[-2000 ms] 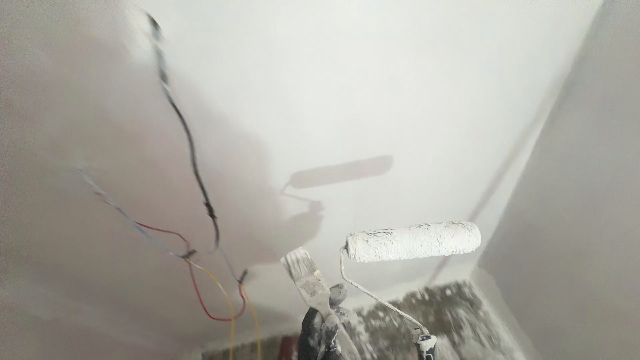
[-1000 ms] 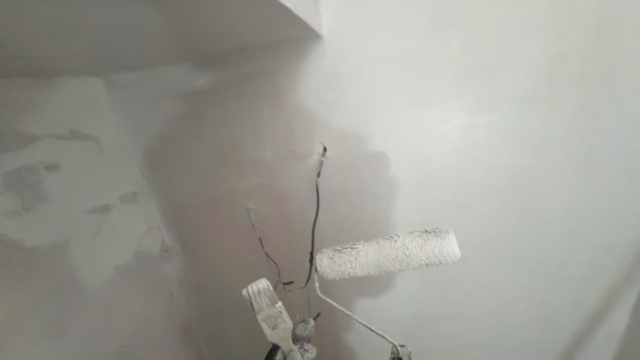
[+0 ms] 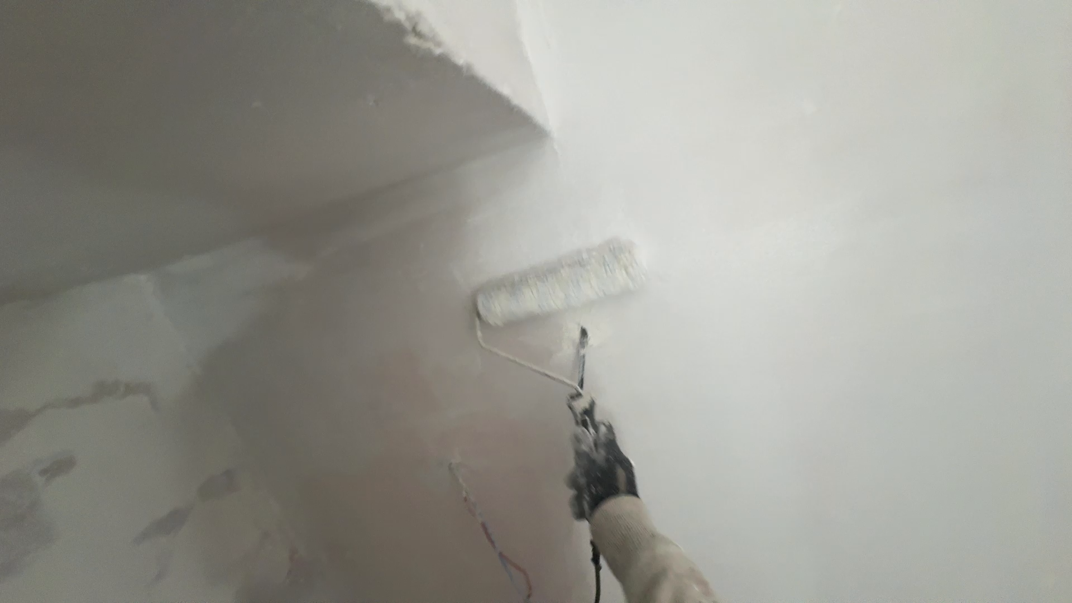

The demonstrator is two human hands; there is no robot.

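Note:
My right hand [image 3: 601,469], in a black glove smeared with white, is closed on the handle of a paint roller [image 3: 559,283]. The roller's thick white-coated sleeve lies against the wall [image 3: 796,335], tilted up to the right, below the corner of an overhead boxed section. Its bent wire frame [image 3: 523,362] runs from the left end down to the handle. Just under the sleeve, a black cable [image 3: 583,343] comes out of the wall and passes behind my hand. My left hand is out of view.
Thin coloured wires [image 3: 494,540] hang from the wall at lower left. The overhead boxed section [image 3: 209,117] has a rough edge. Patchy, marked plaster [image 3: 126,469] covers the left wall. Fresh white meets a duller pinkish area around the roller.
The roller has moved up the wall, above the point where the black cable comes out. The white-coated brush and the hand at it, seen earlier, are out of view. The view has shifted upward.

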